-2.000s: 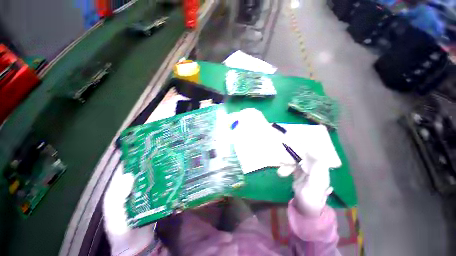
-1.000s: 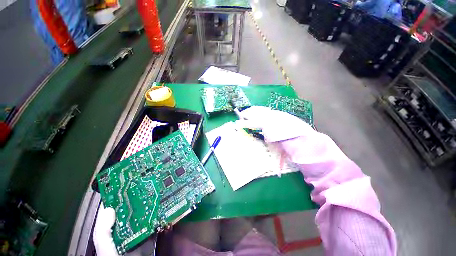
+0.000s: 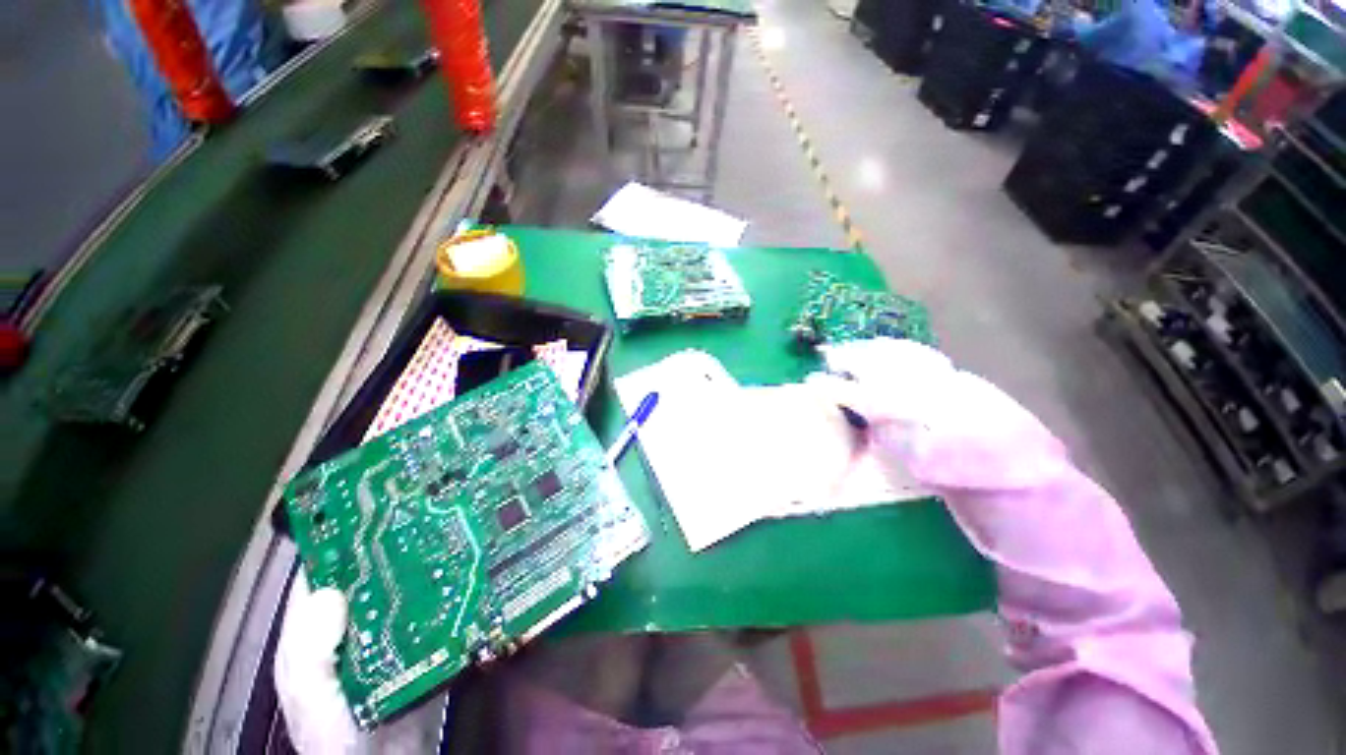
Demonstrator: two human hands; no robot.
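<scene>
A green circuit board (image 3: 465,531) is held tilted at the lower left, its flat solder side with two small black chips facing up. My left hand (image 3: 313,664), in a white glove, grips its lower left edge; part of the hand is cut off or hidden. My right hand (image 3: 893,391), in a white glove with a pink sleeve, is over the far right part of the white papers (image 3: 723,450). A dark marker (image 3: 853,419) shows at its fingers. A blue pen (image 3: 632,428) lies left of the papers.
Two circuit boards, one whitish (image 3: 675,285) and one green (image 3: 871,313), lie at the table's far side. A yellow pot (image 3: 481,261) stands at the far left corner. A black tray (image 3: 594,369) holds red-dotted sheets (image 3: 418,378). The conveyor (image 3: 244,244) runs along the left with boards on it.
My right hand has moved from the papers' near right to far left, then back right. The board has swung lower and left, with my left hand still on it.
</scene>
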